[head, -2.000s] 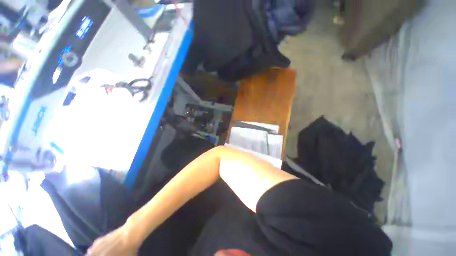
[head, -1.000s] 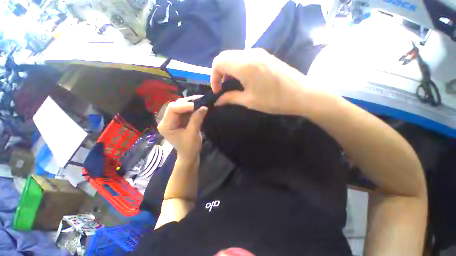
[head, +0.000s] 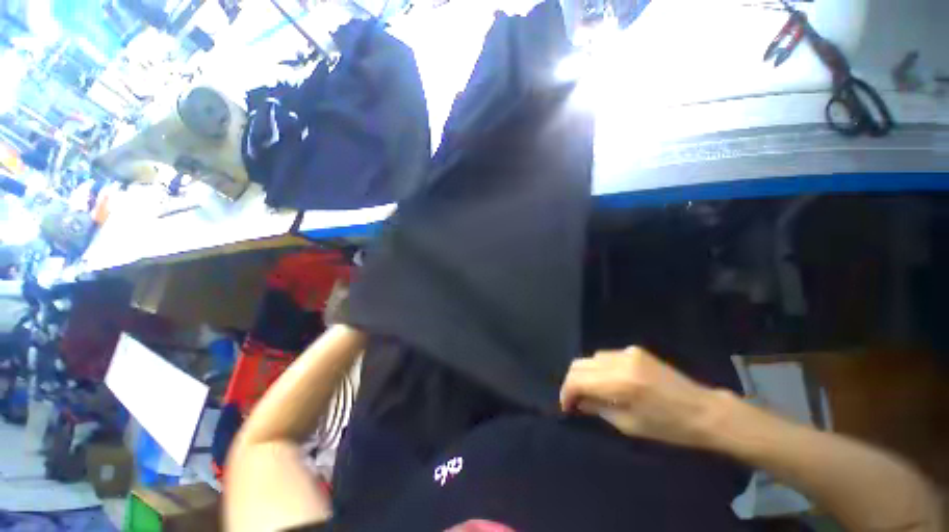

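A large black garment panel (head: 489, 239) hangs from the machine table down towards my lap, its upper end near the bright lamp glare. My right hand (head: 624, 390) is at the panel's lower right corner with curled fingers, seemingly pinching its edge. My left hand (head: 341, 301) is at the panel's left edge, mostly hidden behind the cloth. Navy panels (head: 349, 125) lie in a heap on the table to the left. Needle and presser foot are lost in the glare.
Black-handled shears (head: 858, 104) lie on the table at upper right, with red-handled snips (head: 788, 36) over them. The table's blue edge (head: 770, 188) runs across. A red plastic basket (head: 250, 379) and a white board (head: 156, 397) are at lower left.
The view has swung back to the machine front. My hands have moved apart from the bunched black cloth, which now shows spread out between them. My right hand is lower and further right.
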